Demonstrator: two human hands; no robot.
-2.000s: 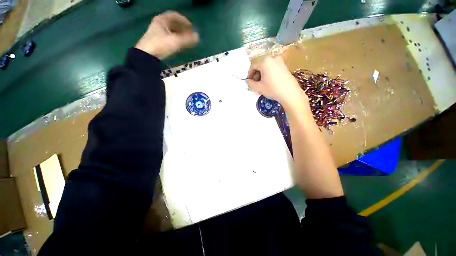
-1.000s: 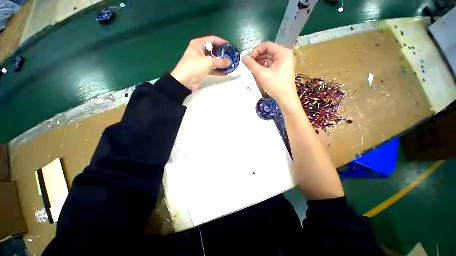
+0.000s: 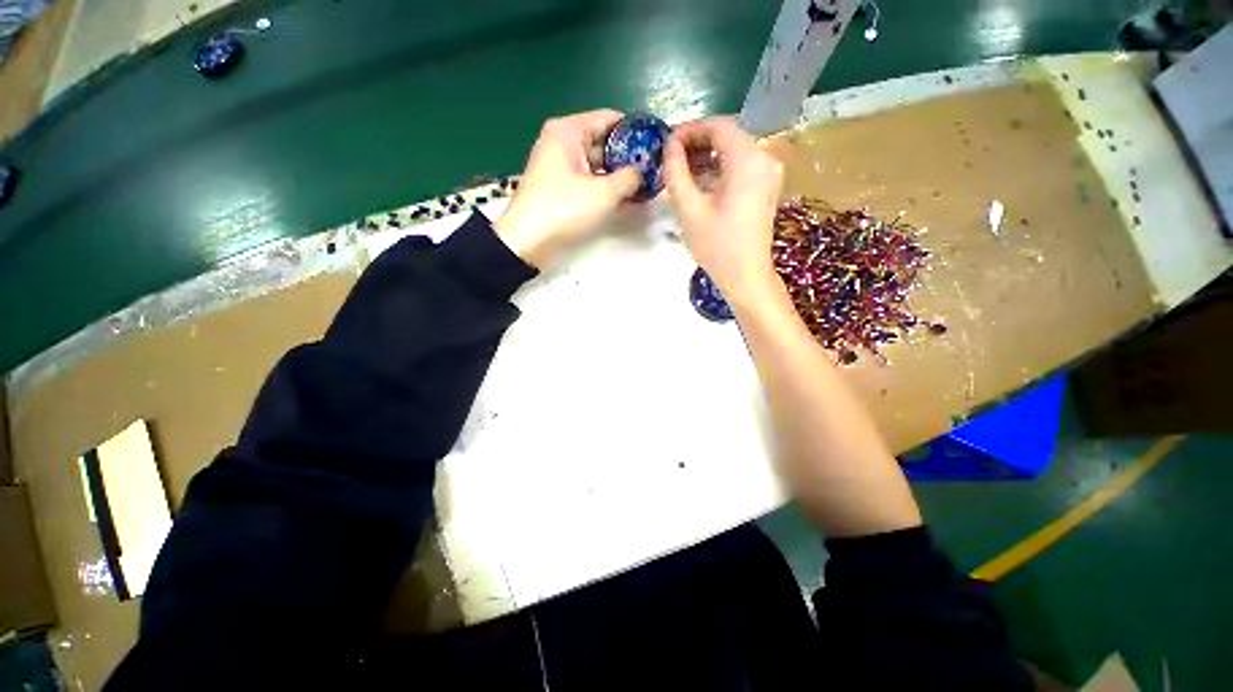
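My left hand [image 3: 571,183] holds a round blue unit [image 3: 637,152] above the far edge of the white work board [image 3: 609,392]. My right hand [image 3: 723,183] is at the unit's right side with its fingertips pinched against the rim. Whether a small part is between those fingertips cannot be told. A second blue unit [image 3: 709,293] lies on the board, partly hidden behind my right wrist. A tangled pile of components [image 3: 852,277] lies on the cardboard to the right of my right forearm.
A green conveyor belt [image 3: 406,122] runs beyond the bench, with a blue unit on it at upper left. A pale metal upright [image 3: 798,61] stands ahead. Small black bits [image 3: 433,207] line the bench edge. A blue bin [image 3: 994,439] is below right, a yellow-and-black pad [image 3: 126,507] at left.
The blue unit once on the board's left is now in my left hand. My right hand has moved from beside the unit to its rim. Units on the belt have shifted left.
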